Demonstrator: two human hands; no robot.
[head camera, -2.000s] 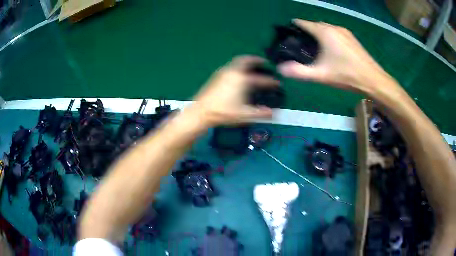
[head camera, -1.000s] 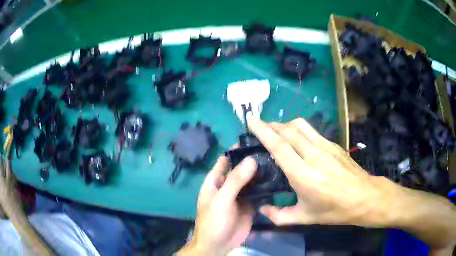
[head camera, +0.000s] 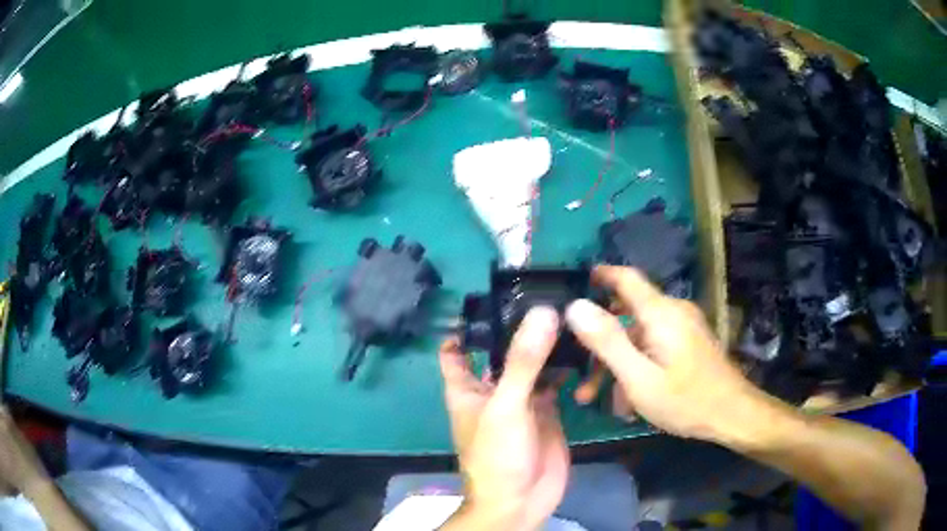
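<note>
A black squarish housing assembly (head camera: 545, 285) is held between both hands over the front edge of the mat, with both thumbs on its upper face. My left hand (head camera: 509, 430) grips it from below and the left. My right hand (head camera: 665, 358) holds its right side. The fingers under it are hidden. The wrapped hammer (head camera: 503, 171), with a white wedge-shaped head, lies just beyond. A housing with a flat dark cover (head camera: 390, 295) lies left of the hands, and a similar one (head camera: 649, 244) lies to the right.
Many black housings with red wires (head camera: 187, 171) crowd the left of the green mat. An open frame (head camera: 402, 75) and a loose round unit (head camera: 458, 71) lie at the back. The cardboard parts tray (head camera: 708, 197) stands right, above a blue bin (head camera: 918, 441). A person's arm (head camera: 31, 467) shows lower left.
The view has tilted down from the belt. Both hands, earlier apart over the belt with a black part each, are now together on one housing. Since the second frame, it has turned and my right fingers have drawn back.
</note>
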